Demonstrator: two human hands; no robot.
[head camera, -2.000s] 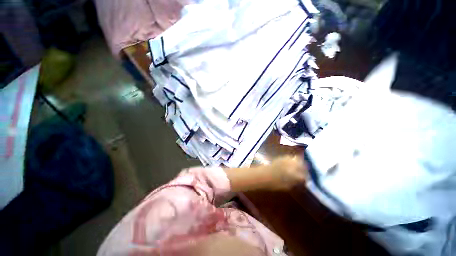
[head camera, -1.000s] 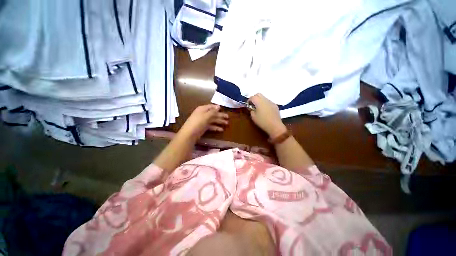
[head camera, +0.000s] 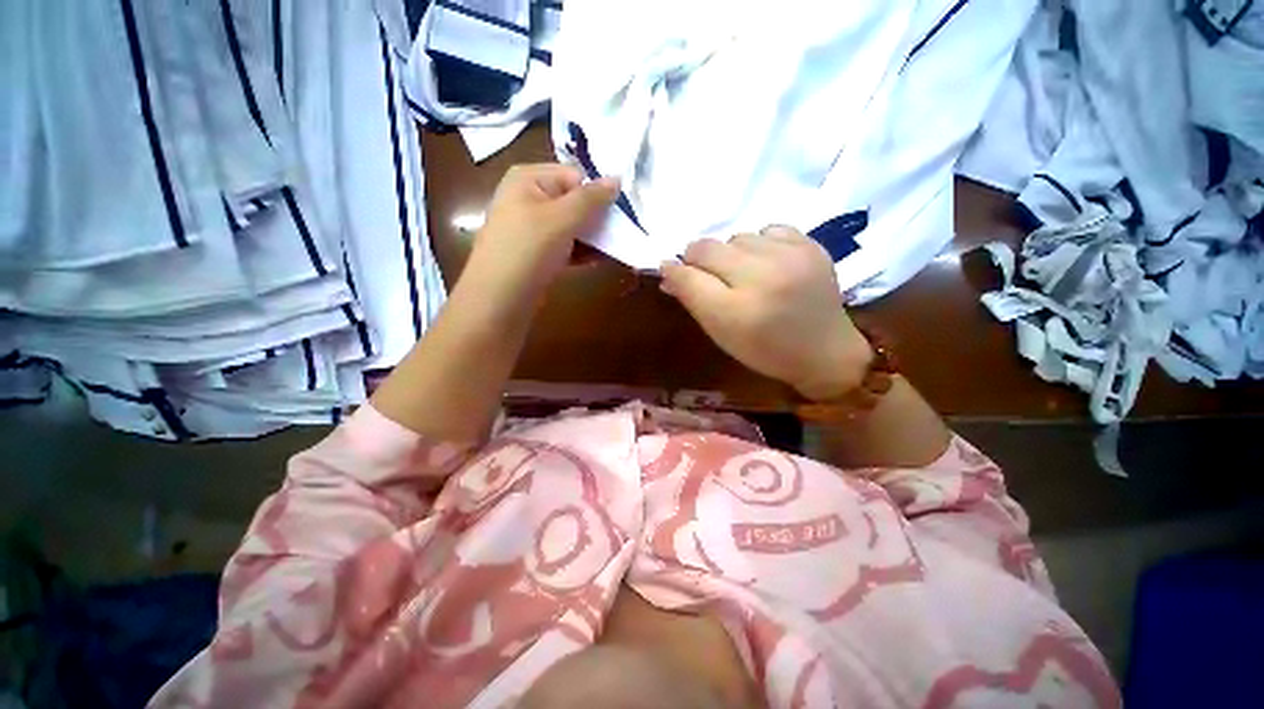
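A white garment (head camera: 776, 118) with navy trim lies on the brown table in front of me, its near edge raised a little between my hands. My left hand (head camera: 543, 208) pinches that edge between thumb and fingers, beside a navy band (head camera: 604, 173). My right hand (head camera: 767, 298) is closed on the same edge to the right, with its fingers curled. A navy band also shows beyond my right knuckles. Whether my right fist holds a tool is hidden.
A layered stack of white garments with navy lines (head camera: 208, 298) is at left. Folded white and navy pieces (head camera: 483, 53) lie behind. At right are a tangled bundle of white strips (head camera: 1088, 298) and crumpled white garments (head camera: 1164, 139). A blue object (head camera: 1199, 630) is at lower right.
Two seconds ago, my left hand was by a blurred garment at right. One second ago, my left hand was empty beside the edge; now it grips it. The near edge is bunched and lifted.
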